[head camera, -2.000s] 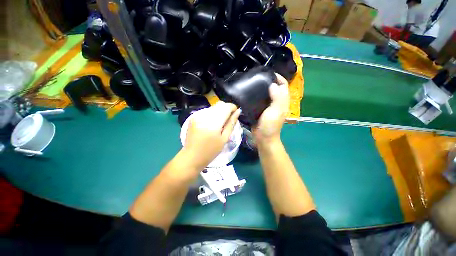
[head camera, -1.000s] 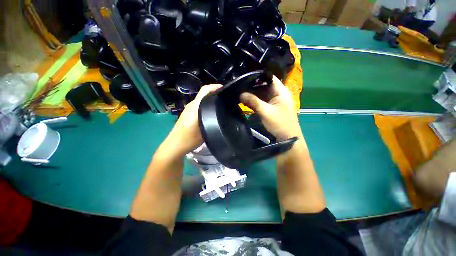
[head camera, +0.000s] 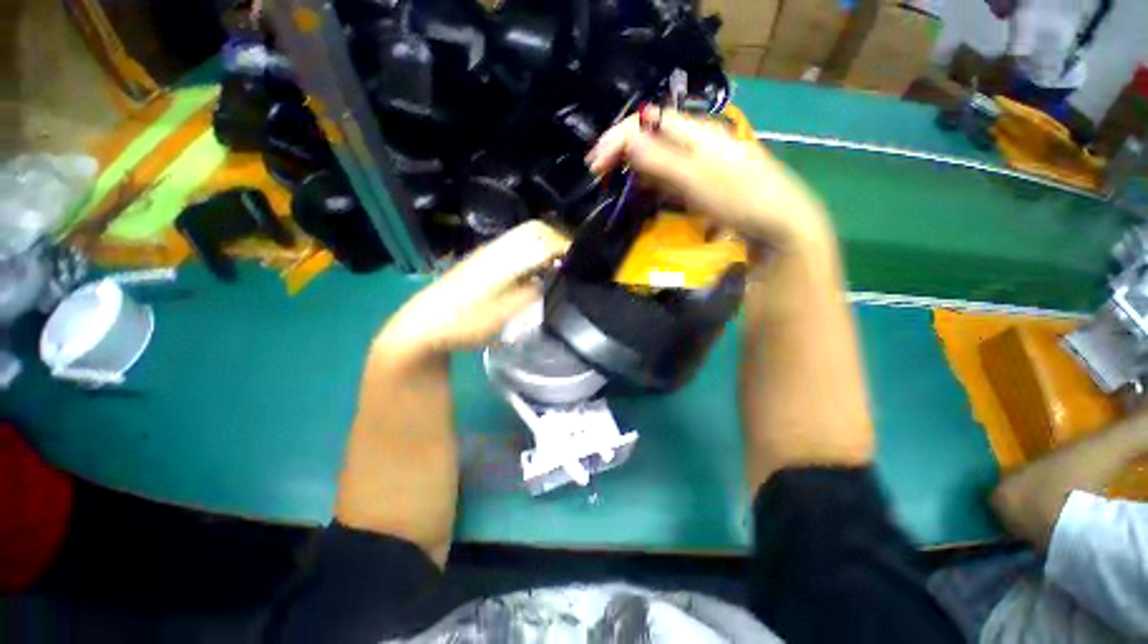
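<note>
The black yoke (head camera: 630, 333) is tilted over the white camera housing (head camera: 541, 365), its lobes apart and orange showing between them. My left hand (head camera: 485, 283) grips the yoke's left side near the upper lobe. My right hand (head camera: 692, 164) is raised above the yoke, fingers bent around thin dark and red lead wires (head camera: 645, 120); the fingertips are blurred. The housing's white wall-mount bracket (head camera: 577, 443) points toward me on the green bench.
A big pile of black yokes (head camera: 428, 101) lies behind a metal upright (head camera: 359, 151). Another white housing (head camera: 98, 330) stands at left beside crumpled clear plastic. At right are an orange sheet (head camera: 995, 377), a white part and a coworker's arm (head camera: 1070, 440). Cartons stand behind.
The yoke has turned and moved slightly right. My right hand has left its inside and risen above it with the wires. The coworker's arm at right has shifted.
</note>
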